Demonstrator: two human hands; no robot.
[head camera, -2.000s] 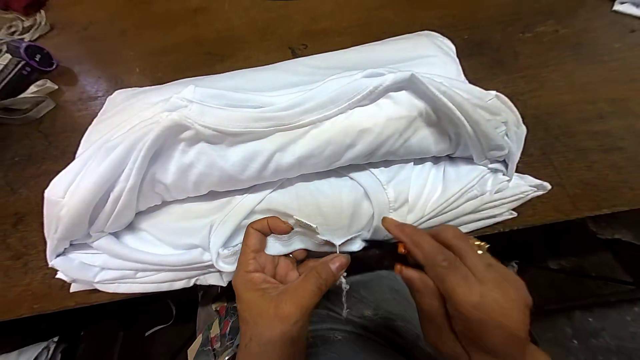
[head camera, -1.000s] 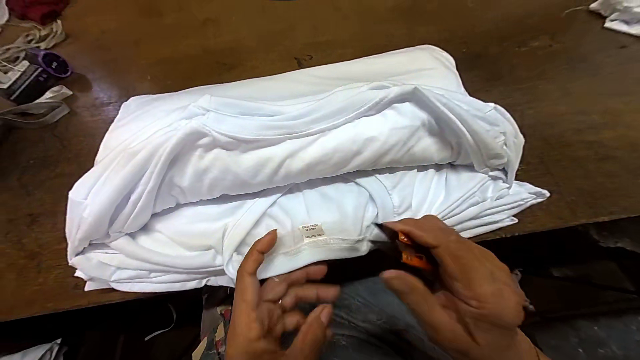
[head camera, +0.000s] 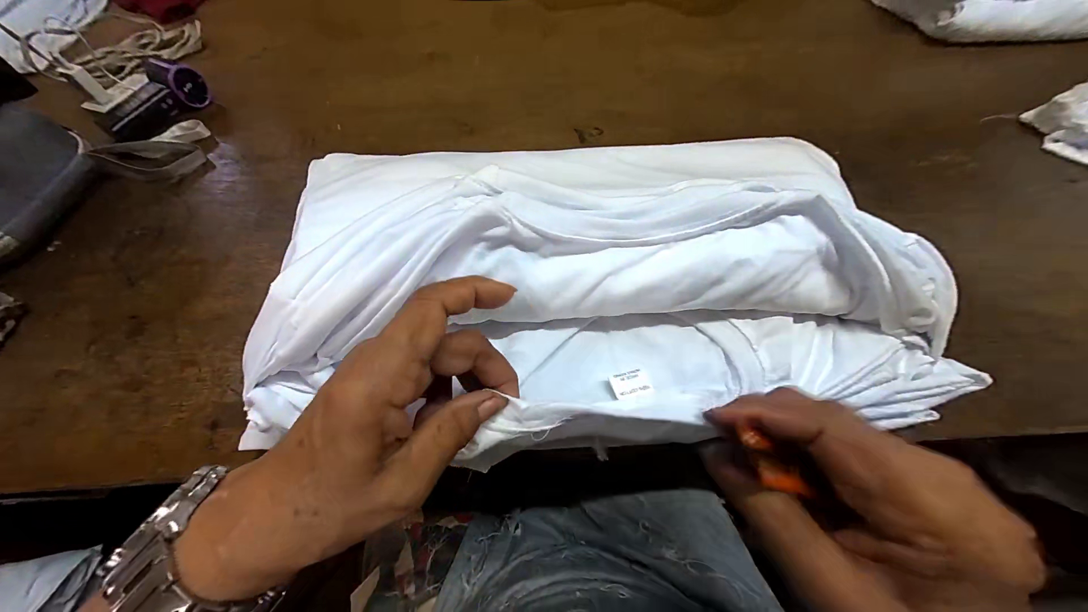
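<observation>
A stack of folded white fabric garments (head camera: 663, 272) lies along the near edge of the wooden table. My left hand (head camera: 408, 416), with a metal watch on its wrist, pinches the near edge of the top garment between thumb and fingers. A small white label (head camera: 630, 384) bearing writing sits on the cloth between my hands. My right hand (head camera: 867, 484) is at the same fabric edge, further right, and holds a small orange tool (head camera: 769, 463). Its fingers hide most of the tool, so its exact kind cannot be told.
Cords (head camera: 127, 51), a dark device with a purple round part (head camera: 183, 82) and a grey pouch (head camera: 38, 174) lie at the left of the wooden table (head camera: 425, 93). White cloth (head camera: 1062, 123) lies at the right. The table's near edge runs just below the stack.
My left hand, spread below the label a second ago, now pinches the fabric edge left of it. The view has shifted. The orange tool stays in my right hand.
</observation>
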